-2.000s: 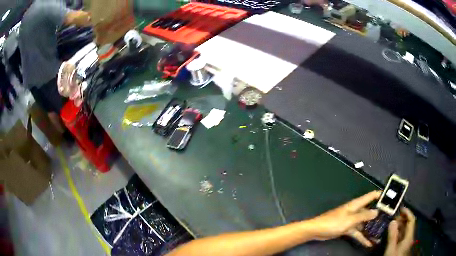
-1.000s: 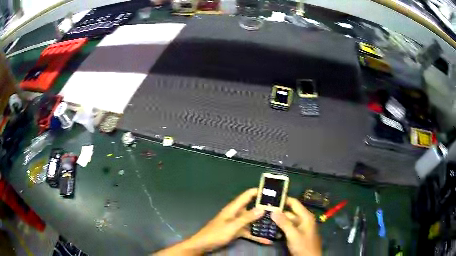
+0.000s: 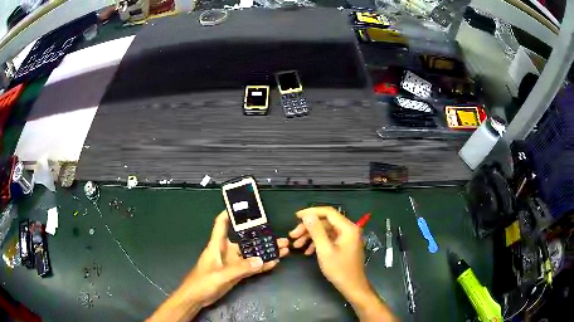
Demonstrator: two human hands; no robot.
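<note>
A keypad phone (image 3: 245,207) with a pale gold screen frame and black number keys is held upright over the green mat. My left hand (image 3: 233,261) holds it by its lower part, with the thumb on the keys and fingers behind. My right hand (image 3: 330,242) is just right of the phone, apart from it. Its fingers are bent with the tips near each other; whether they hold something small cannot be told.
Two phones (image 3: 292,94) lie on the grey belt (image 3: 189,138). Right of my hands lie a blue pry tool (image 3: 427,235), thin tools (image 3: 407,270) and a lime-yellow electric screwdriver (image 3: 476,292). A white bottle (image 3: 481,144) stands beside a tray of phone parts.
The view has swung right. My right hand has let go of the phone and moved off to its right. My left hand still holds the phone, and more tools show at the right.
</note>
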